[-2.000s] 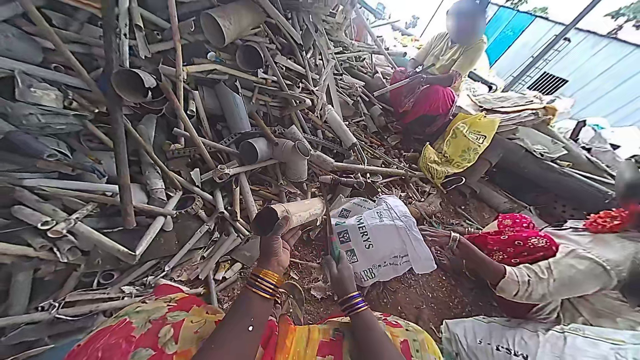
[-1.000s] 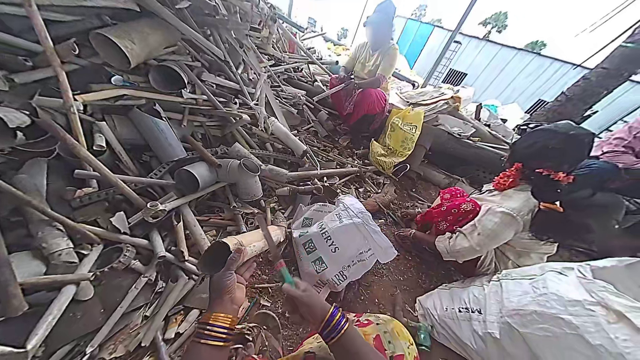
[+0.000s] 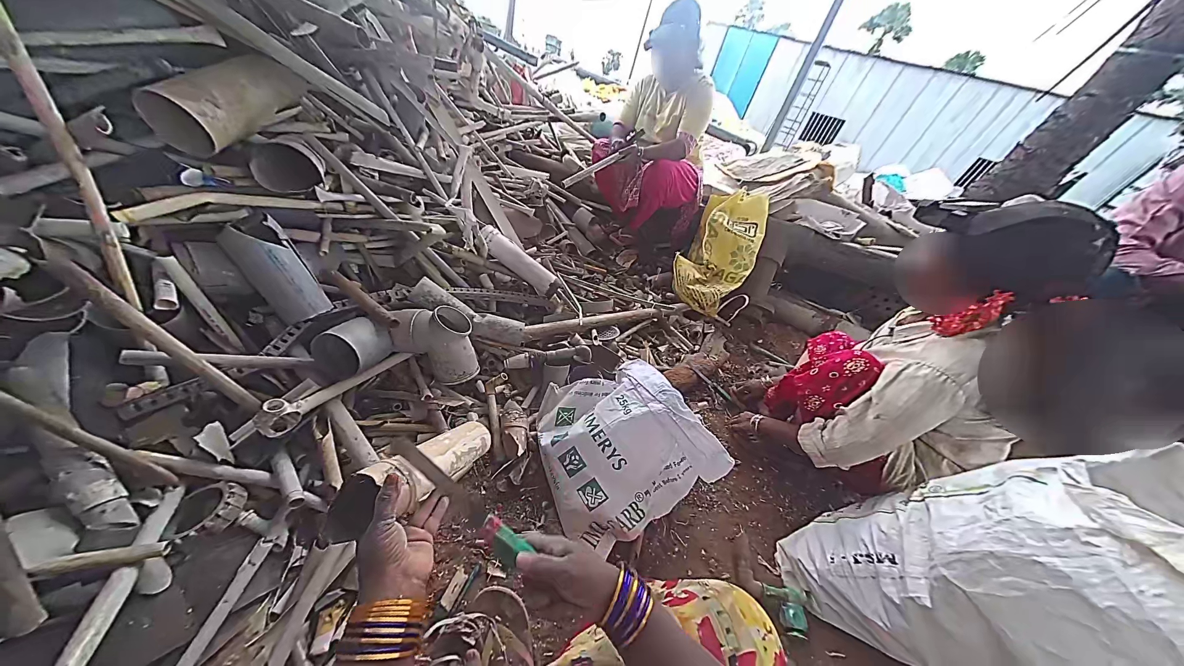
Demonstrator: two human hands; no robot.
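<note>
My left hand [image 3: 400,541], with gold and purple bangles at the wrist, supports a short length of dirty plastic pipe [image 3: 444,461] from its near side, fingers spread along it. My right hand [image 3: 564,573] grips the green handle [image 3: 507,540] of a tool; a flat dark blade [image 3: 430,467] lies across or just over the pipe, blurred. Whether the blade touches the pipe I cannot tell. A white woven sack with printing [image 3: 615,453] lies just beyond, to the right of the pipe.
Scrap pipes and fittings, with a pipe elbow [image 3: 449,344], heap up at left. One person [image 3: 666,120] squats at the back beside a yellow bag [image 3: 724,250]; another person [image 3: 906,398] sits at right. A large white sack [image 3: 999,564] and a green-banded tool [image 3: 791,610] lie at lower right.
The view has swung to the right, showing more of the person and large sack there. The blade, upright beside the pipe earlier, now slants across it. My left hand's fingers have spread.
</note>
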